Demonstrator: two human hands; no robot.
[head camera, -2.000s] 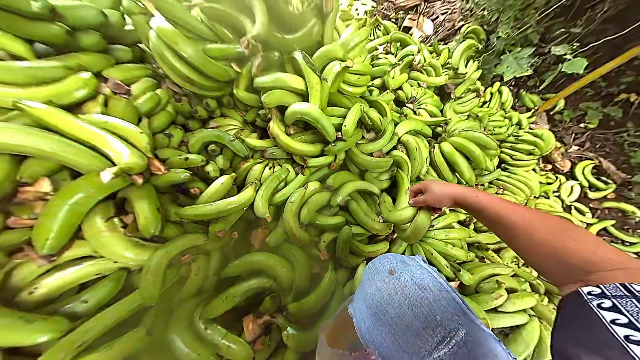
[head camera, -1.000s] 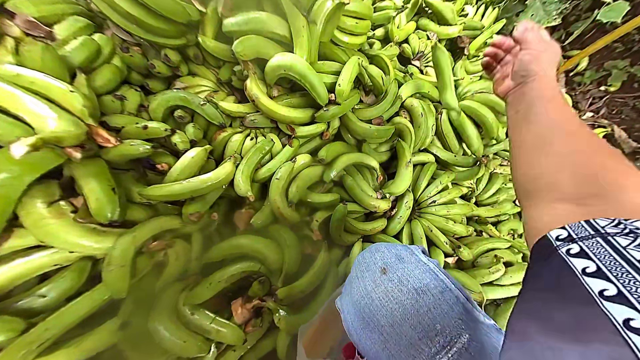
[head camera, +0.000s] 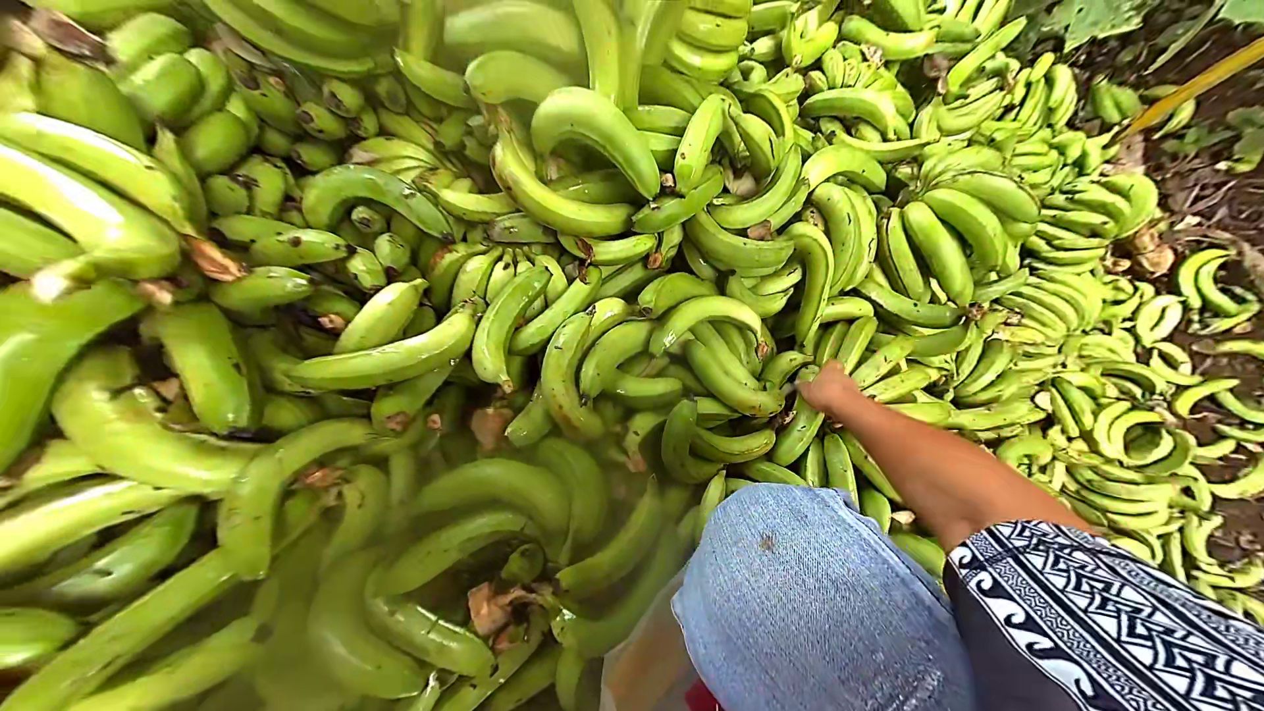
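Note:
My right hand (head camera: 828, 389) reaches down into a large heap of green bananas, just beyond my knee. Its fingers are curled at the stem end of a banana bunch (head camera: 726, 370); whether they grip it is partly hidden. A fan of green bananas (head camera: 839, 459) spreads out just under and below the hand. Another bunch (head camera: 953, 232) lies farther off, up and to the right. My left hand does not show in the view.
Large green bananas (head camera: 89, 207) fill the near left, partly blurred. My knee in blue denim (head camera: 820, 592) is at the bottom centre. A yellow pole (head camera: 1200, 89) slants at the upper right over soil and leaves. Loose curved bananas (head camera: 1210, 286) lie along the right edge.
One second ago my right hand was raised at the upper right with its fingers apart; now it is down among the bananas near my knee.

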